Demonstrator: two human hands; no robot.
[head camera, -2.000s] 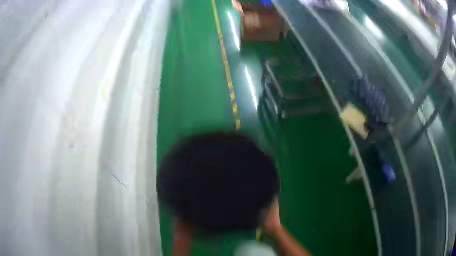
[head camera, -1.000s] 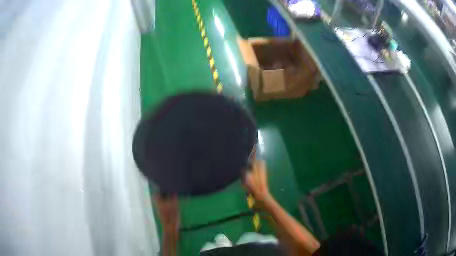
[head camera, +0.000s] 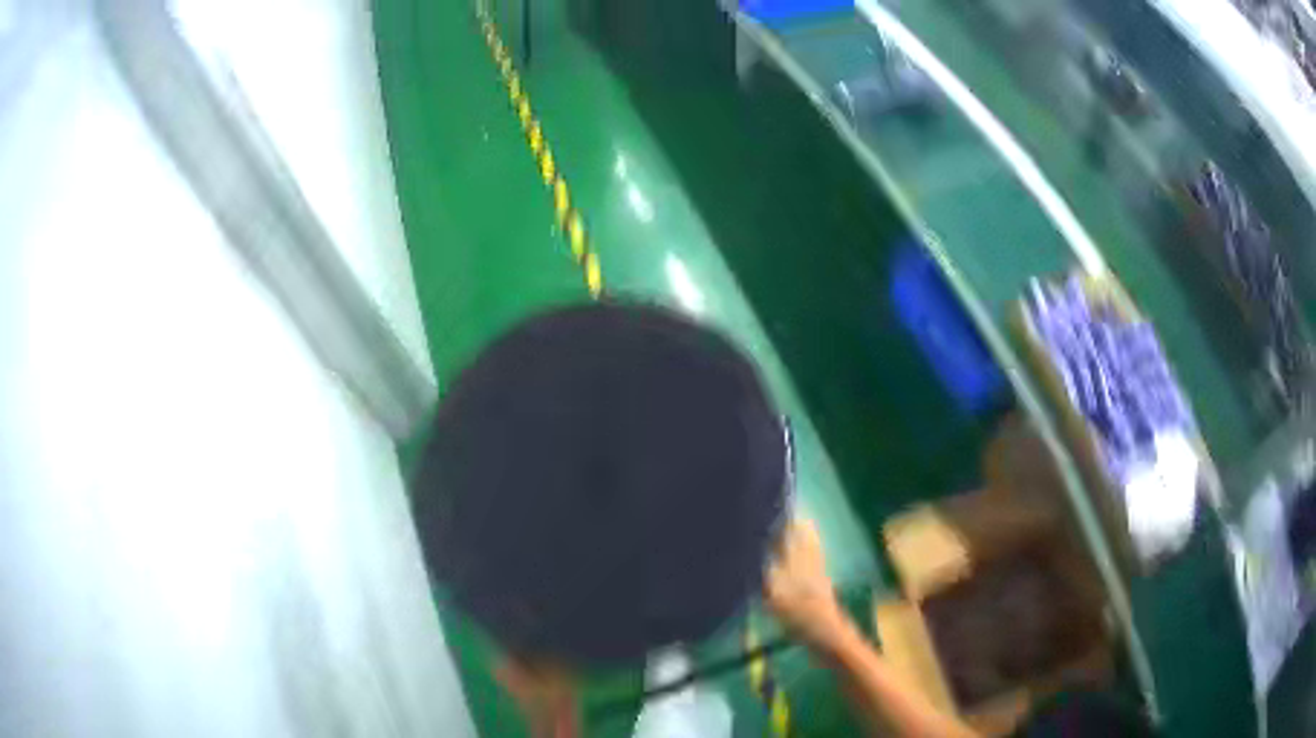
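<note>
A round stool with a black disc seat (head camera: 599, 483) is held up in front of me, above the green floor. My right hand (head camera: 801, 577) grips the seat's right edge; part of the fingers is hidden by the seat. My left hand (head camera: 537, 685) is at the seat's lower left edge, blurred and mostly hidden by the seat. A thin dark leg or bar of the stool shows below the seat.
A white wall (head camera: 188, 433) runs along the left. Yellow-black tape (head camera: 556, 188) crosses the floor ahead. An open brown carton (head camera: 924, 555) and a blue tote (head camera: 941, 329) are beside the green bench at right. Purple parts (head camera: 1111, 368) lie in a carton on the bench.
The view has moved forward along the aisle. The open carton has shifted to the lower right, and the blue tote and purple parts now show. Both hands still hold the stool.
</note>
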